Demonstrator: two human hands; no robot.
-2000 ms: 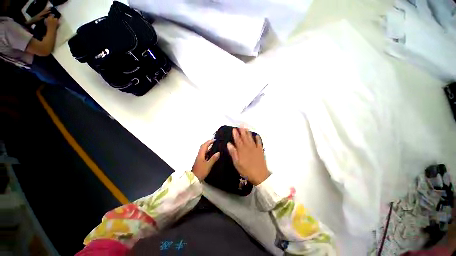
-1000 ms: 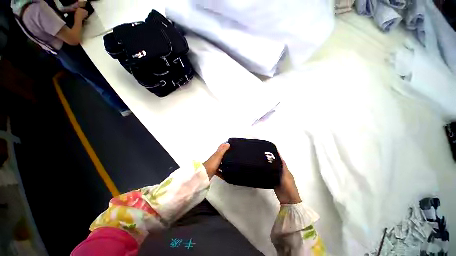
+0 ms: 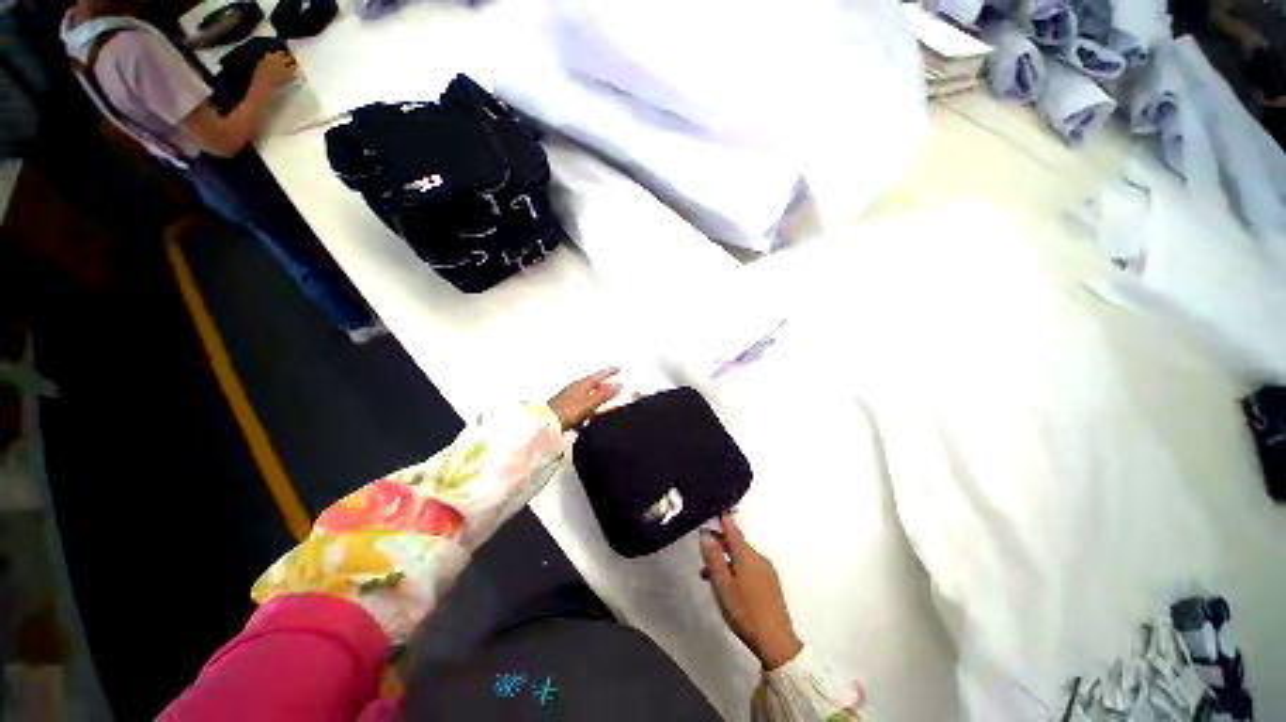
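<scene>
A small black boxy bag (image 3: 660, 463) with rounded corners lies near the table's front edge, its white logo towards me at the lower side. My right hand (image 3: 748, 585) is at the bag's lower right corner, thumb and fingers together at its edge, with a small pale bit between them. My left hand (image 3: 584, 398) is at the bag's upper left edge, fingers apart, partly behind the bag. Whether its fingers touch the bag is hard to tell.
Stacked black bags (image 3: 458, 184) stand at the table's left edge. White sheeting (image 3: 1015, 423) covers the right side. Rolled paper (image 3: 1058, 85) lies at the far right, small white labels (image 3: 1149, 677) at the lower right. Another person (image 3: 169, 106) works at the far left.
The bag was held level in both hands; now it is turned, with its logo towards me. My left hand has opened and my right hand has moved to the lower right corner.
</scene>
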